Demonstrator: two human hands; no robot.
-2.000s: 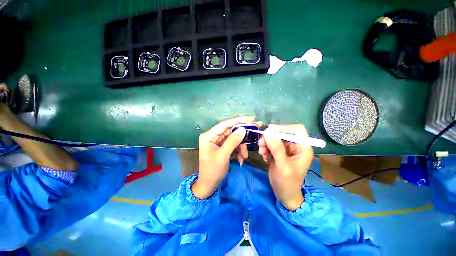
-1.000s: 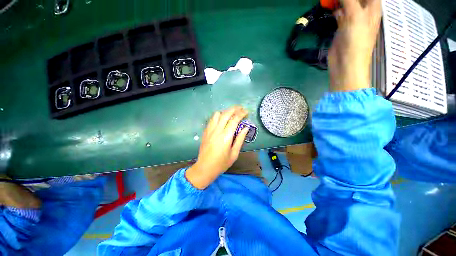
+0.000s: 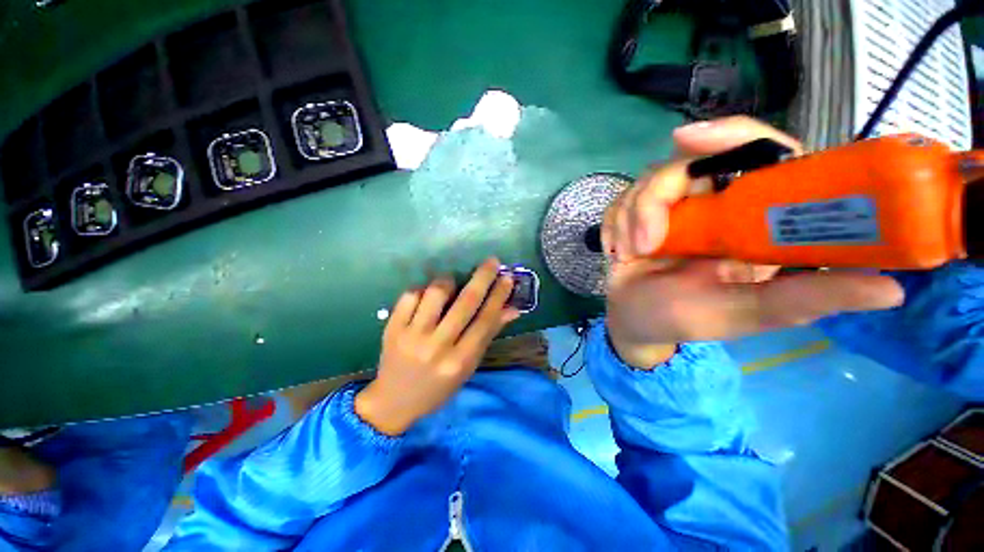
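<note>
A small rounded-square watch case (image 3: pixel 520 289) with a shiny rim lies on the green mat near the bench edge. My left hand (image 3: pixel 437 343) lies on the mat with its fingertips against the case's left side. My right hand (image 3: pixel 691 253) is wrapped around the large orange electric screwdriver (image 3: pixel 820 210), which lies roughly level. The screwdriver's dark tip end is over the round screw dish (image 3: pixel 572 232), whose right part is hidden by my right hand.
A black foam tray (image 3: pixel 205 205) holding several watch cases is at the upper left. White scraps (image 3: pixel 496 112) lie beside it. A coiled black cable (image 3: pixel 658 81) and stacked slotted trays (image 3: pixel 831 76) are at the upper right. A person's arm (image 3: pixel 27 474) is at the lower left.
The tweezers no longer show in my right hand. It reached to the upper right and has come back toward the dish holding the screwdriver. The watch case was lowered to the mat by my left hand.
</note>
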